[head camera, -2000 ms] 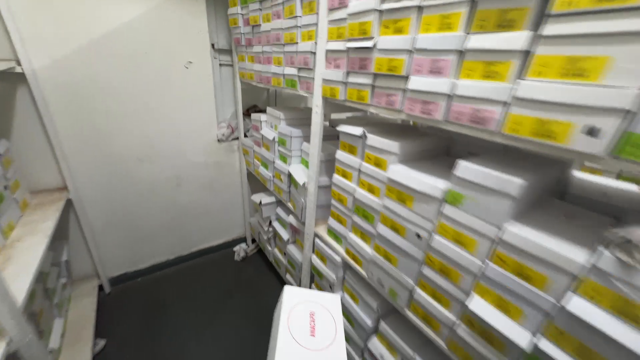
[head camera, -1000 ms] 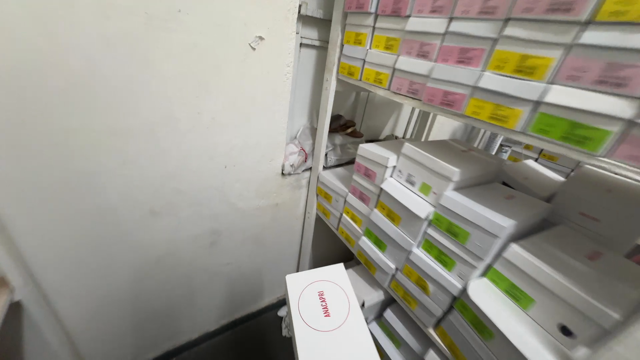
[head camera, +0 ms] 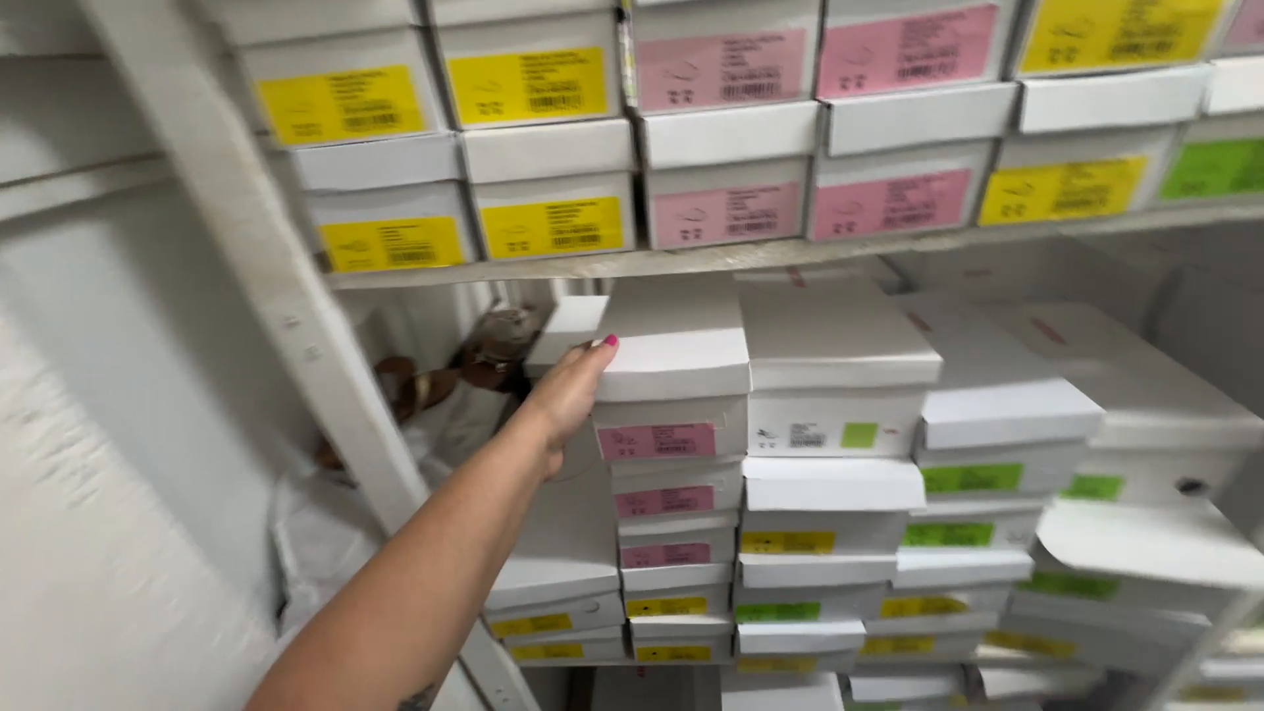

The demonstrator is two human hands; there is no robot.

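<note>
My left hand (head camera: pixel 573 395) reaches onto the shelf from the lower left, its thumb on the near left top corner of a white cardboard shoebox (head camera: pixel 676 365) with a pink label. That box tops a stack of shoeboxes; the fingers are mostly hidden along its left side, so how firmly they hold cannot be told. Just below and left of the hand, a larger white box surface (head camera: pixel 563 523) stands above two yellow-labelled boxes. My right hand is out of view.
A shelf board (head camera: pixel 731 262) full of labelled shoeboxes runs above the arm. A white metal upright (head camera: pixel 267 267) stands left of it, with brown sandals (head camera: pixel 425 385) and a white plastic bag (head camera: pixel 326 533) behind. More box stacks (head camera: pixel 839 355) stand to the right.
The view has moved much closer to the shelves. My left hand has come into view at the top box of a stack. The white box seen low in front in both earlier frames is no longer there.
</note>
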